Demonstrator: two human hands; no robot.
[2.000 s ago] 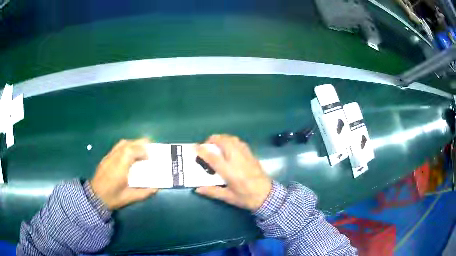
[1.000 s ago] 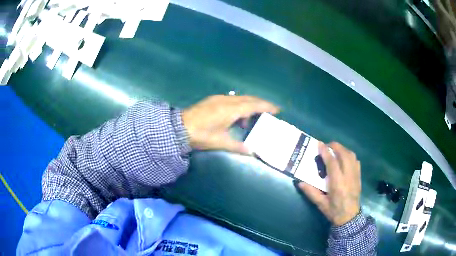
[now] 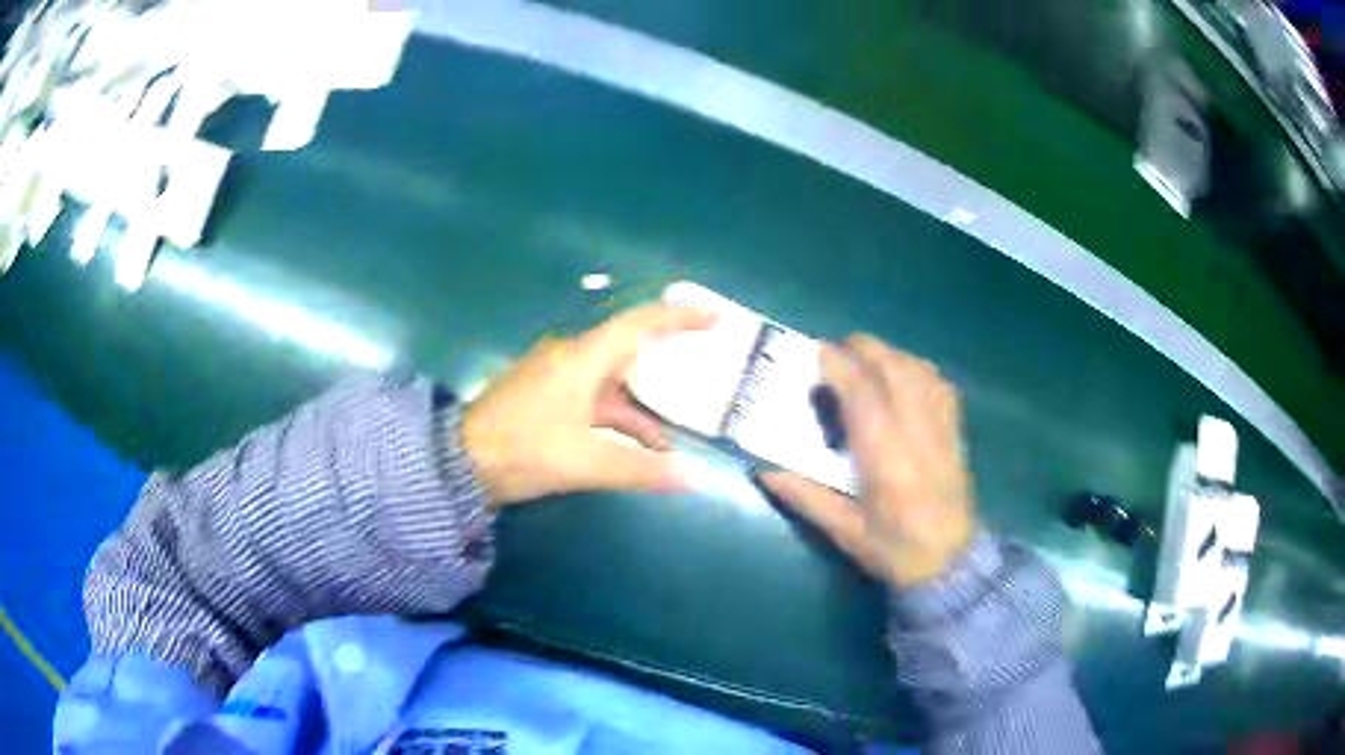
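A white printed retail box [image 3: 749, 387] with a black band and a black product picture is held above the green surface, tilted down to the right. My left hand [image 3: 568, 413] is at its left end, fingers on the upper left corner and thumb below. A rounded white end shows under those fingers; whether it is a flap I cannot tell. My right hand [image 3: 903, 465] grips the right end and covers part of the picture. What is inside the box is hidden.
A heap of white die-cut inserts [image 3: 185, 103] lies at the upper left. Small black glossy pieces [image 3: 1109, 516] and overlapping printed boxes [image 3: 1207, 558] lie at the right. A pale rail [image 3: 826, 140] curves behind. A small white spot [image 3: 596, 280] is beyond my left hand.
The view has swung left and tilted, bringing in the insert heap. In the last second the left hand has closed in on the box's left end, where a dark gap showed before.
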